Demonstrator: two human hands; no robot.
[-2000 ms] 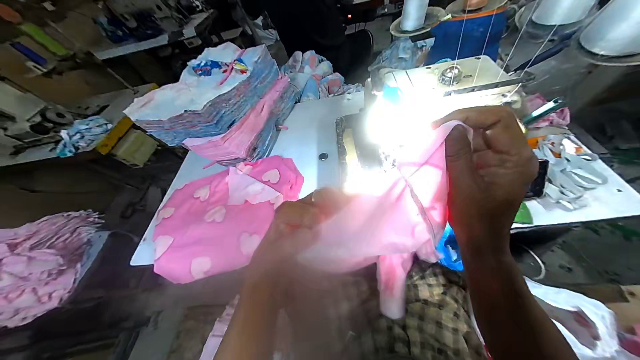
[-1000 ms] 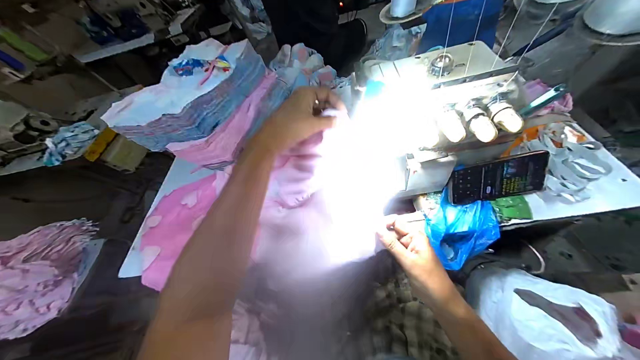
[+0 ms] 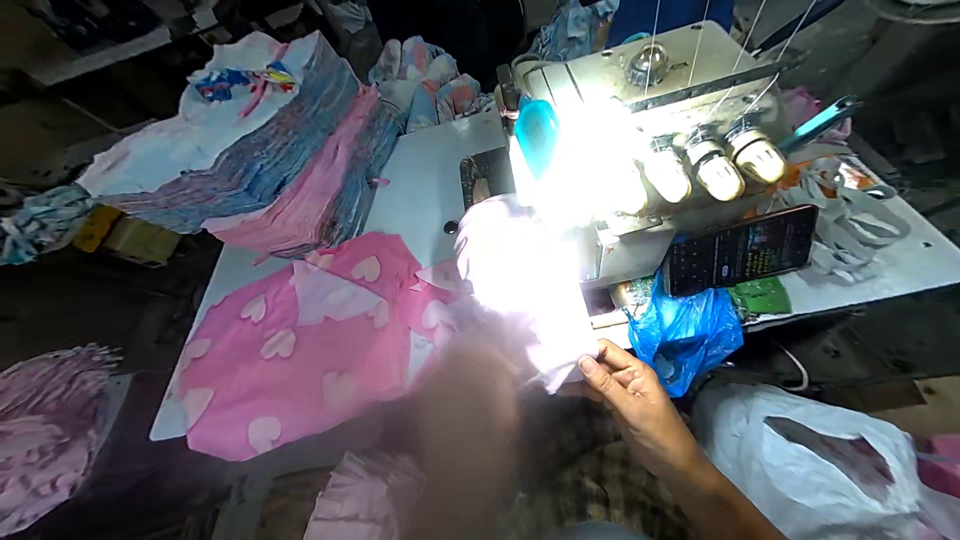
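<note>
Under the glaring lamp of an overlock sewing machine (image 3: 697, 75) lies a pale pink cloth piece (image 3: 495, 247), washed out by the light. My right hand (image 3: 622, 382) pinches its lower right edge between thumb and fingers. Blurred and partly lost in the glare, my left hand (image 3: 480, 352) is over the cloth's lower left part; its fingers cannot be made out. To the left, a pink fabric piece with pale hearts (image 3: 307, 360) lies spread on the white table (image 3: 409, 184). The needle area is hidden by glare.
A tall stack of cut fabric (image 3: 247, 157) stands at the back left. A phone (image 3: 739, 251) leans at the machine's front above a blue plastic bag (image 3: 686, 330). A white plastic bag (image 3: 795, 457) is at the lower right, and ruffled pink fabric (image 3: 49, 442) lies at the far left.
The pink cloth, held up between both hands two seconds ago, now lies lower at the machine. My left hand has come down from its reach toward the back; my right still holds the cloth's edge.
</note>
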